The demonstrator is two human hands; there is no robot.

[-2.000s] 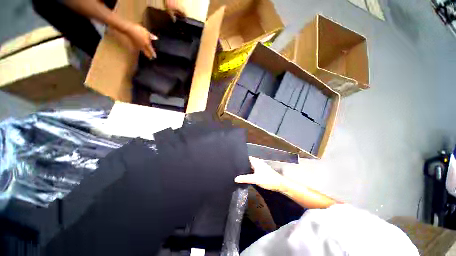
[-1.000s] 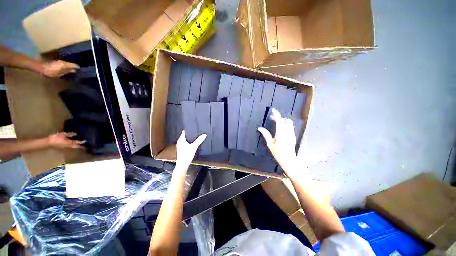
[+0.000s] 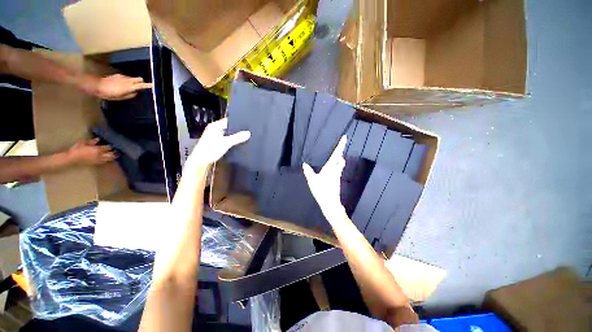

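A brown packing carton (image 3: 425,170) filled with dark grey blocks (image 3: 263,123) is in the middle. Blocks at its upper left stand higher, and some beside them lean. My left hand (image 3: 213,141) is at the carton's left wall, its thumb over the edge of the raised blocks; whether it grips them is hidden. My right hand (image 3: 328,180) is over the middle of the blocks, thumb and index finger spread, with nothing seen held in it. Its fingertips are at the leaning blocks.
Another person's hands (image 3: 120,86) are in a second carton (image 3: 55,130) at left. Empty cartons (image 3: 454,45) stand behind, one beside yellow-printed material (image 3: 285,48). Film-wrapped goods (image 3: 84,272) lie lower left. A long dark strip (image 3: 289,275) crosses near me; a blue item (image 3: 474,323) is lower right.
My left hand has moved up to the carton's upper left, and my right hand has shifted left. Blocks there now stand higher and lean. The view has shifted, with the other person's hands still in their carton.
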